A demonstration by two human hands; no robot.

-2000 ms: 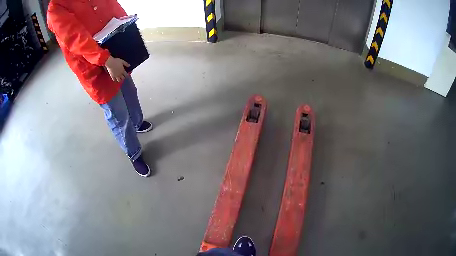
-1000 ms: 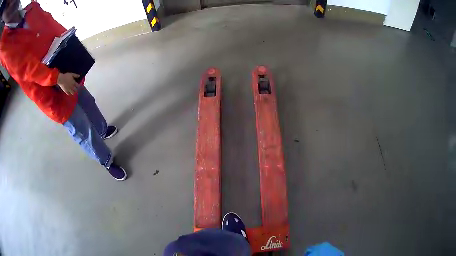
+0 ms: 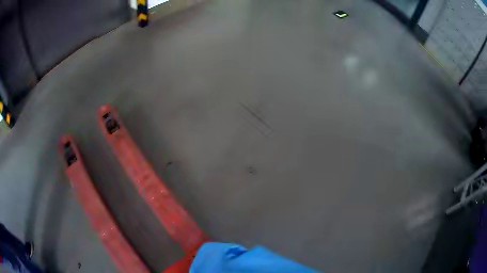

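The orange-red pallet truck [image 3: 176,265] stands on the grey floor at the lower left. Its two long, worn forks [image 3: 147,178] point up and left and carry no load. Dark load rollers [image 3: 111,123] show in slots near the fork tips. A bright blue sleeve [image 3: 240,258] crosses the bottom edge and covers part of the truck's body. My left hand and my right hand are both out of the picture. The handle is not visible.
Part of a person's blue-clad leg [image 3: 16,250] shows at the lower left edge. Grey metal doors [image 3: 48,37] and black-and-yellow corner guards [image 3: 142,13] stand at the upper left. A pale metal frame [image 3: 472,187] is at the right edge. A floor marker [image 3: 340,14] lies far ahead.
The view has swung right, so the forks now lie at the lower left, slanting. The person in the red-orange jacket has mostly left the picture. More of the blue sleeve shows.
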